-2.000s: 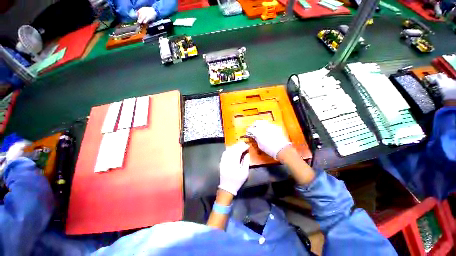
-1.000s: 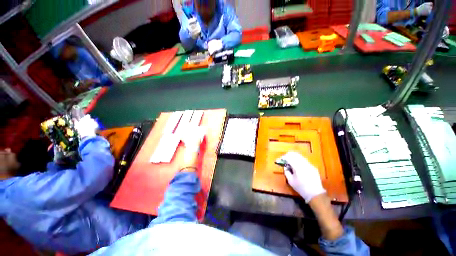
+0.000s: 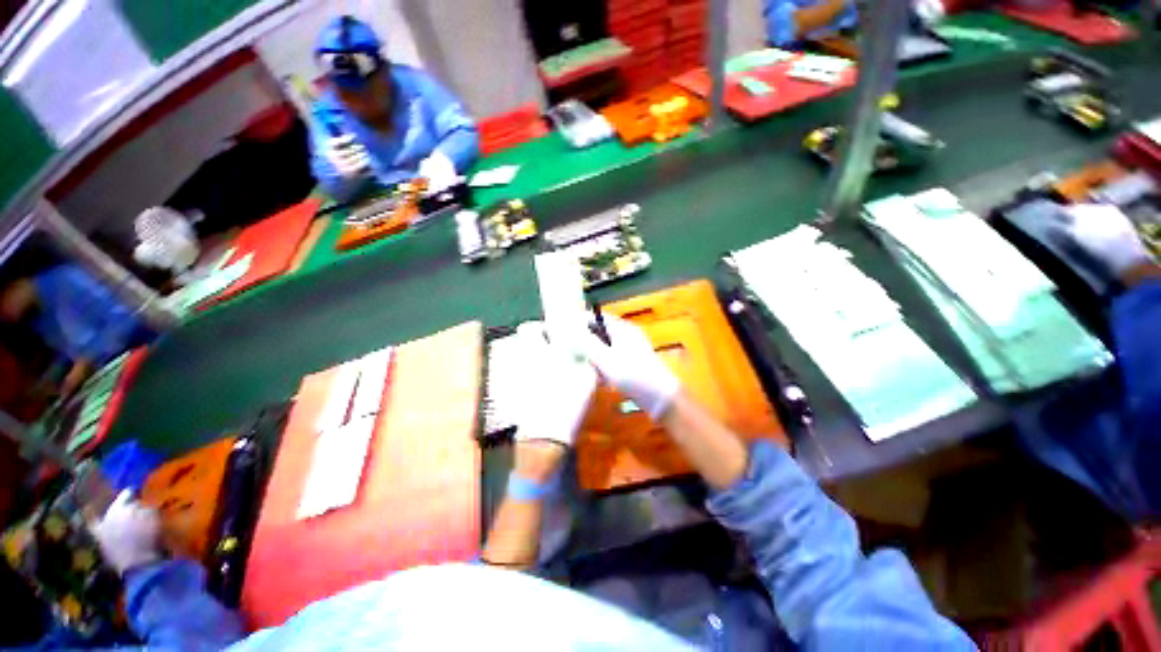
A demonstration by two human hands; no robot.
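My left hand (image 3: 548, 389), white-gloved, holds a white strip (image 3: 560, 299) upright above the screw tray and the left edge of the orange fixture. My right hand (image 3: 633, 367), also gloved, is against the strip's lower end, with a small dark thing between its fingers that I cannot make out. The orange fixture (image 3: 713, 382) has no board in it. The screw tray (image 3: 494, 369) is mostly hidden by my left hand. White strips (image 3: 341, 452) lie on the red mat (image 3: 427, 471).
Boards (image 3: 611, 246) stand on the green belt (image 3: 395, 299). A black screwdriver (image 3: 779, 369) lies along the fixture's right side, beside stacked pale strips (image 3: 853, 338). A metal post (image 3: 872, 115) rises at the belt. Other workers are at left, right and across the belt.
My left hand has come from the red mat to above the fixture's left edge with a white strip. My right hand has moved up and left to meet it. Fewer strips lie on the mat.
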